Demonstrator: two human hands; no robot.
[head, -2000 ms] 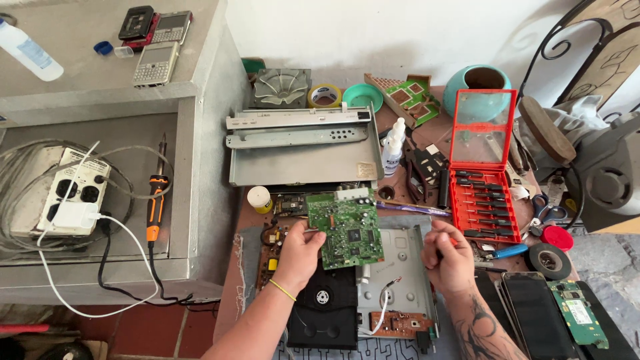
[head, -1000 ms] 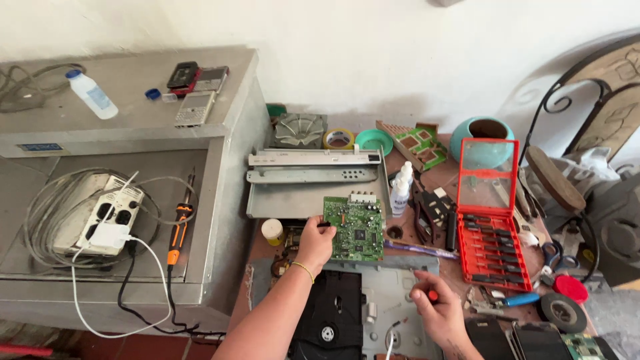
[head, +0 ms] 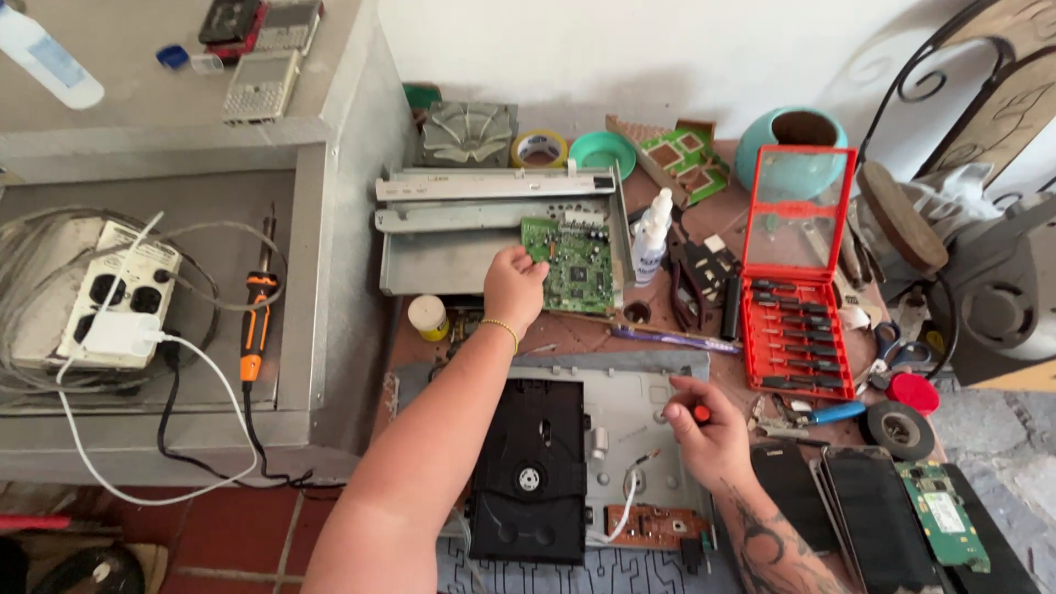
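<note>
My left hand (head: 515, 289) grips the left edge of a green circuit board (head: 577, 268), which lies over the right part of a metal housing (head: 437, 260). My right hand (head: 708, 425) is curled around a small tool with a red end (head: 701, 413), its shaft hidden, above the right side of a grey metal chassis (head: 643, 396). The chassis carries a black disc drive (head: 528, 470), a brown circuit board (head: 656, 525) and a white cable (head: 631, 499). A purple toothbrush (head: 676, 337) lies between the housing and the chassis.
A red screwdriver case (head: 796, 338) stands open at right, near pliers (head: 685, 297) and a bottle (head: 650, 243). Phones (head: 879, 511) and a tape roll (head: 898, 429) lie at lower right. A soldering iron (head: 258, 305) and power strip (head: 115, 289) rest on the left metal counter.
My left hand has carried the green circuit board forward, from above the disc drive to the metal housing. My right hand still holds the red-ended tool over the chassis.
</note>
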